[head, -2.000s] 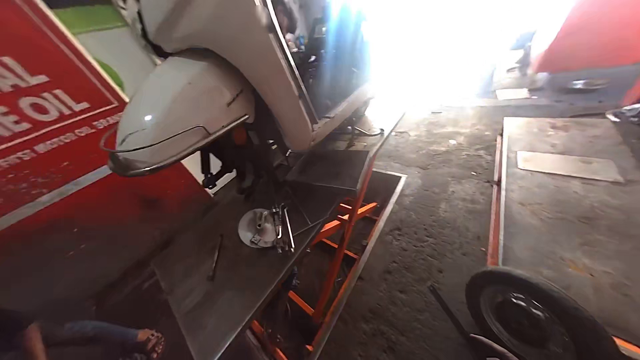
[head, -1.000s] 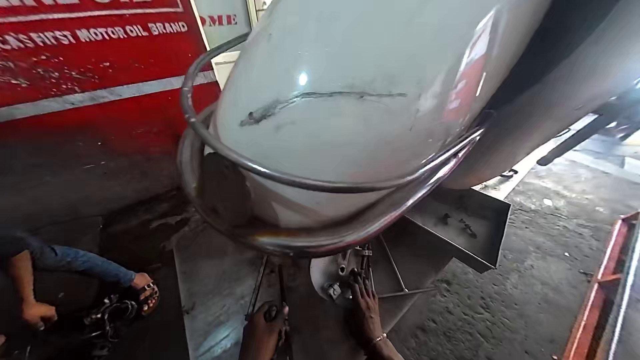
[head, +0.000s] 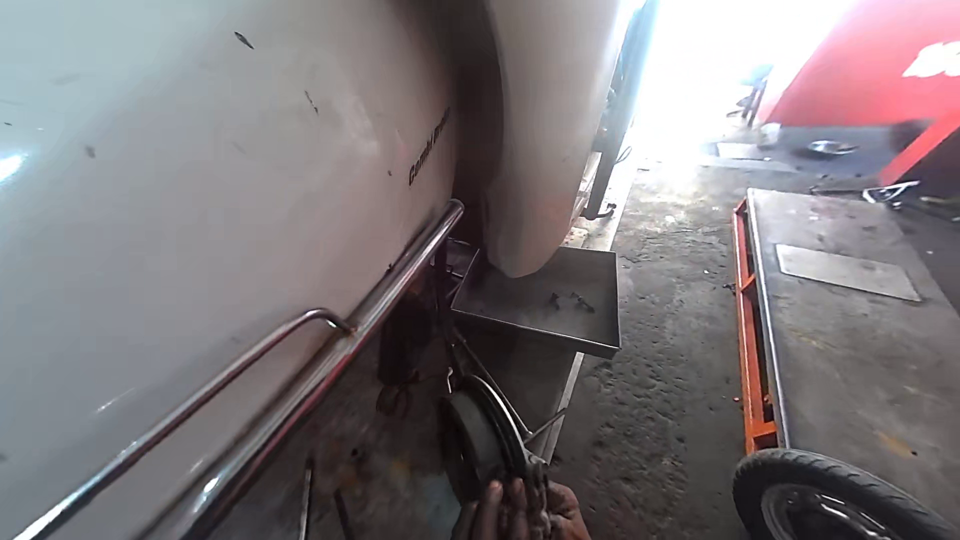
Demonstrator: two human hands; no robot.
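Note:
At the bottom centre, my left hand (head: pixel 491 513) lies with its fingers against the lower edge of a round metal brake plate or hub (head: pixel 480 439), which stands tilted on edge. Just to its right, my right hand (head: pixel 566 511) is at the metal fittings on that part's outer side, partly hidden behind them. The pale scooter front fender (head: pixel 225 172) with its chrome guard bar (head: pixel 337 360) fills the left of the view, above the hands. Thin metal rods stretch beside the round part.
A metal tray (head: pixel 611 300) holding small dark parts sits beyond the hands. At right stands an orange-framed platform lift (head: pixel 761 360), with a wheel and tyre (head: pixel 832 491) at its near end. Two bar-like items lie on the work platform at lower left.
The round metal part, lying lower beneath my hands a second ago, now stands tilted on edge with both hands at it. The view has swung right and closer to the fender.

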